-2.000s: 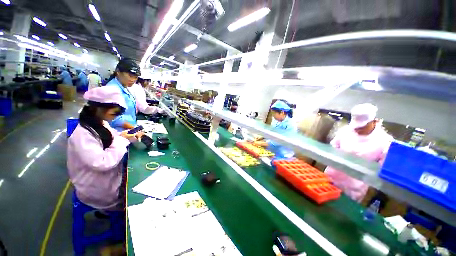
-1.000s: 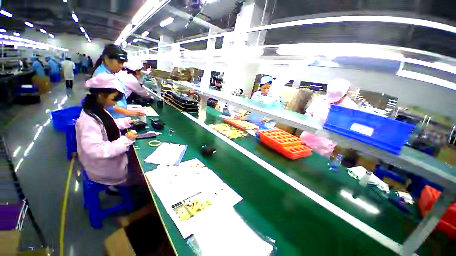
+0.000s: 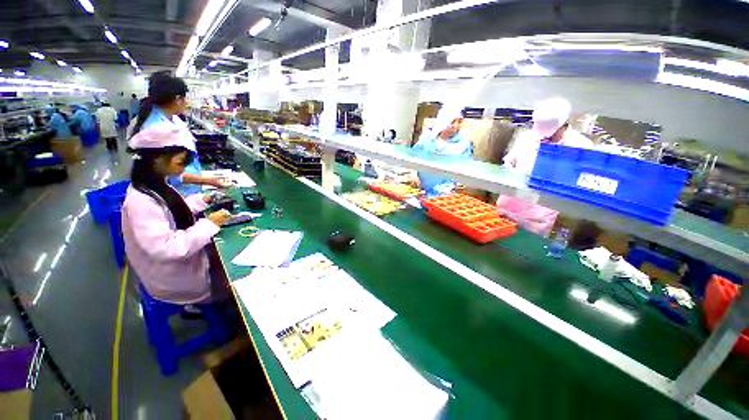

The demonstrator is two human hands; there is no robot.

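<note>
Neither of my hands is in the picture. Nearest in front of me, a large plain white sheet (image 3: 378,385) lies on the green bench, with shiny clear film showing at its edges, perhaps plastic bags. Printed sheets (image 3: 308,316) with yellow-green pictures lie just beyond it. A clipboard (image 3: 269,248) with white paper and a bluish edge lies farther on. A single black device (image 3: 340,240) sits on the green surface to the right of the clipboard.
A seated person in pink (image 3: 168,238) works at the bench's left edge. A white-framed shelf holds a blue bin (image 3: 608,182). Red-orange divided trays (image 3: 470,217) lie on the far side. A tape roll (image 3: 249,232) lies beyond the clipboard. A cardboard box (image 3: 209,394) stands below left.
The view has swung right and down since the earliest frame. The dark device at the bottom edge then is out of view. The seated person's hands have lowered to the bench.
</note>
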